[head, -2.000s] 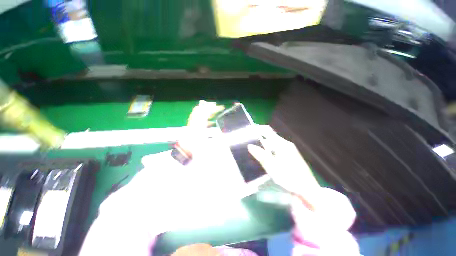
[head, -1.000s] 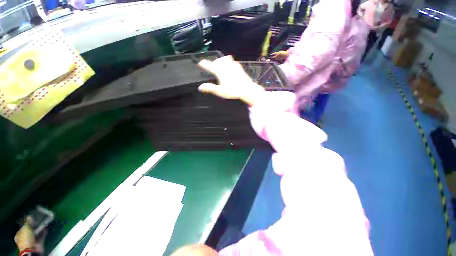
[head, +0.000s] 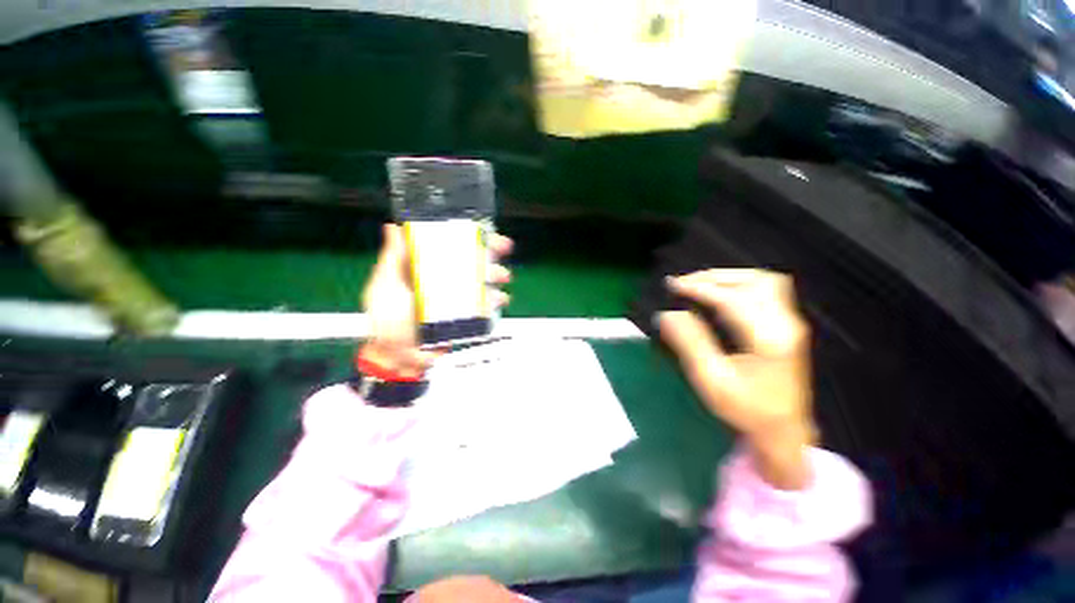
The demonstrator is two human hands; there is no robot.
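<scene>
My left hand [head: 395, 295] is shut on a phone unit [head: 448, 265] and holds it upright above the back edge of the bench. Its open back faces me, black at the top, with a pale, yellow-edged battery [head: 448, 271]. A red cord and a black band circle my left wrist. My right hand [head: 749, 348] is raised at the right, fingers curved and apart, with nothing seen in it. White paper sheets [head: 519, 424] lie on the green mat between my forearms.
A black fixture [head: 200, 471] at the left holds phone units in slots. A blurred yellow-wrapped post [head: 94, 265] stands behind it. A dark tray stack [head: 896, 365] fills the right side. A yellow card [head: 637, 71] hangs above. A white rail [head: 259, 326] crosses behind the bench.
The view has swung back left from the tray stack. My right hand has come off the top tray and is now over the bench side. My left hand holds the phone unit up in view.
</scene>
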